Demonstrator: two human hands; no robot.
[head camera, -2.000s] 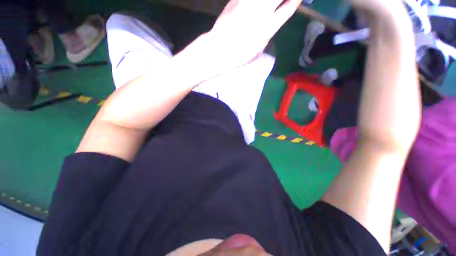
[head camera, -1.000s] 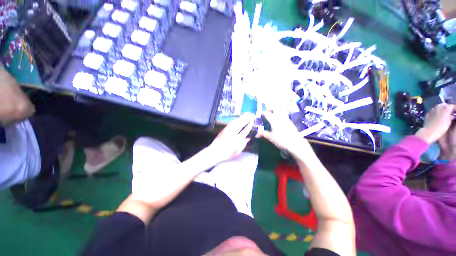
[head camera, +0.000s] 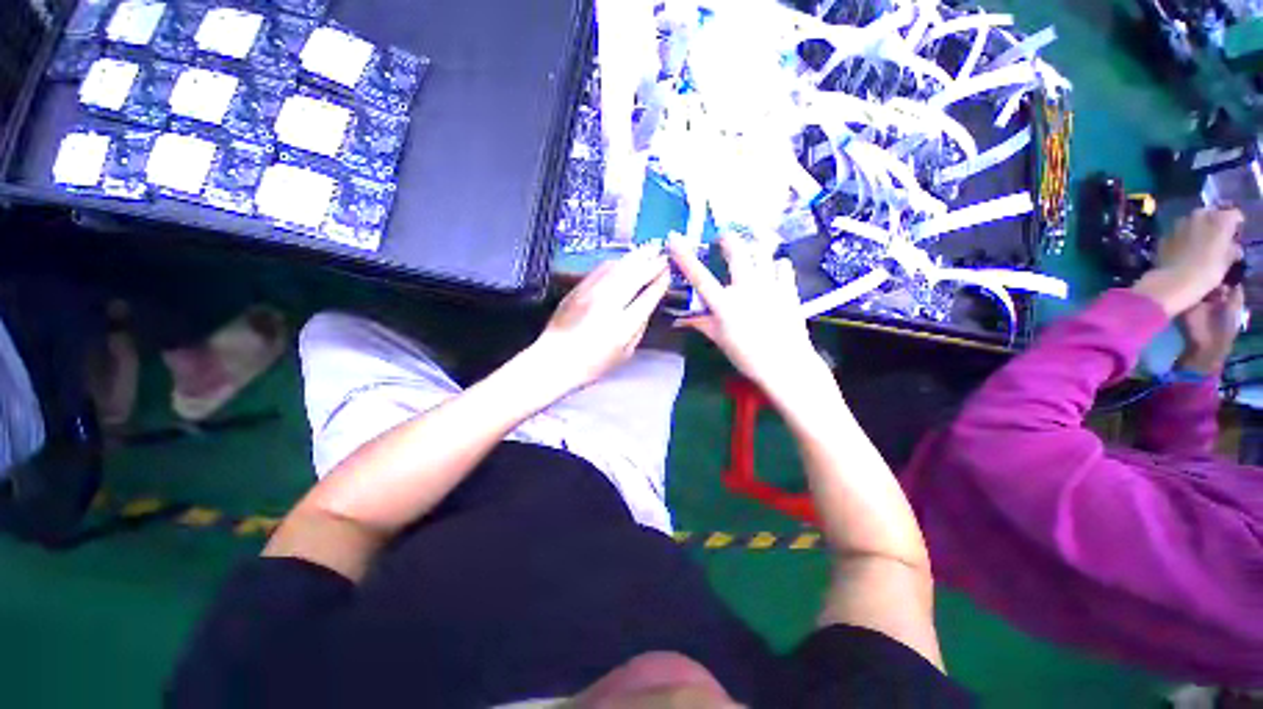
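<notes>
My left hand (head camera: 607, 316) and my right hand (head camera: 752, 308) are close together at the bench's front edge, below the bright loose flat cables (head camera: 734, 125). A small dark circuit board (head camera: 679, 297) shows partly between my fingertips. A white flat cable (head camera: 697, 222) runs up from between them. My fingers cover most of the board, and glare hides where the cable meets it. Boards with cables attached (head camera: 887, 270) lie in a tangled heap right of my right hand. Boards without cables (head camera: 585, 208) lie just beyond my left hand.
A large black tray (head camera: 478, 166) at the left holds rows of boards with pale squares (head camera: 180, 164). Thin yellow-orange wires (head camera: 1055, 166) edge the heap. A person in a magenta sleeve (head camera: 1067, 443) works at the right. A red stool (head camera: 755, 457) stands below the bench.
Since two seconds ago, the view has tilted up to the bench and both hands have come together there. Over the last second, tray and hands have shifted left and up in view.
</notes>
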